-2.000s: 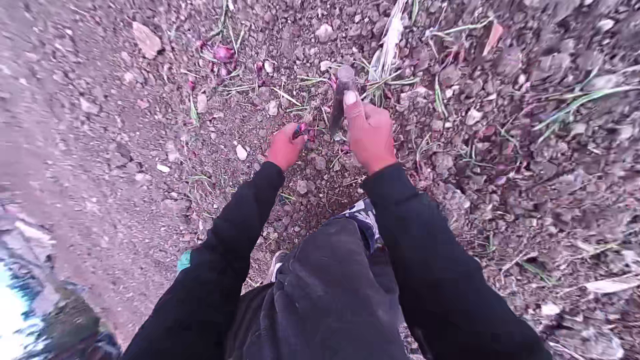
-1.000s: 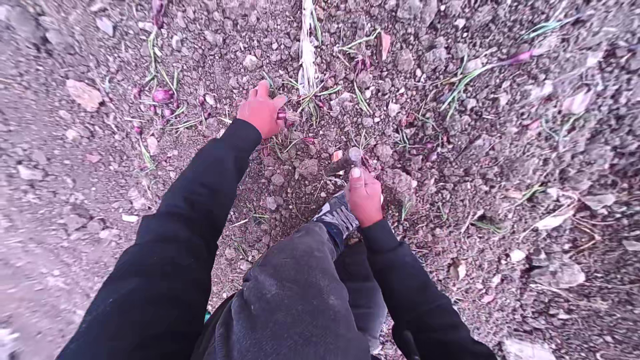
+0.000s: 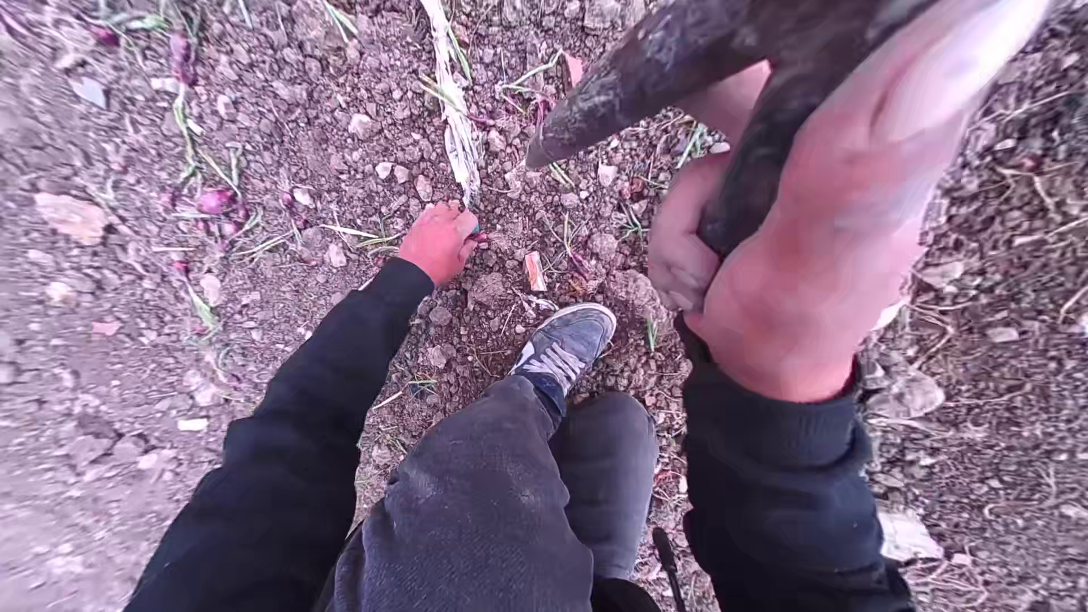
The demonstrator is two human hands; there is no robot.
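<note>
My left hand (image 3: 440,243) is low over the soil at centre-left, its fingers closed around a small purple thing (image 3: 479,238), probably an onion bulb, mostly hidden by the hand. Large and close to the camera at the upper right, my right hand (image 3: 790,229) grips a dark hand tool (image 3: 646,76) with a blunt pointed end that slants down to the left; the rest of its head runs out of view. Red onions (image 3: 217,201) with green tops lie on the ground to the left of my left hand.
Dry whitish leaves (image 3: 459,127) lie just above my left hand. My shoe (image 3: 568,340) rests on the soil below and between the hands. A flat stone (image 3: 72,217) lies at the far left, a pale stone (image 3: 908,534) at the lower right. Clods and roots cover the right side.
My right hand has come up from near the ground with the tool, now close to the camera. My left hand remains low near the soil.
</note>
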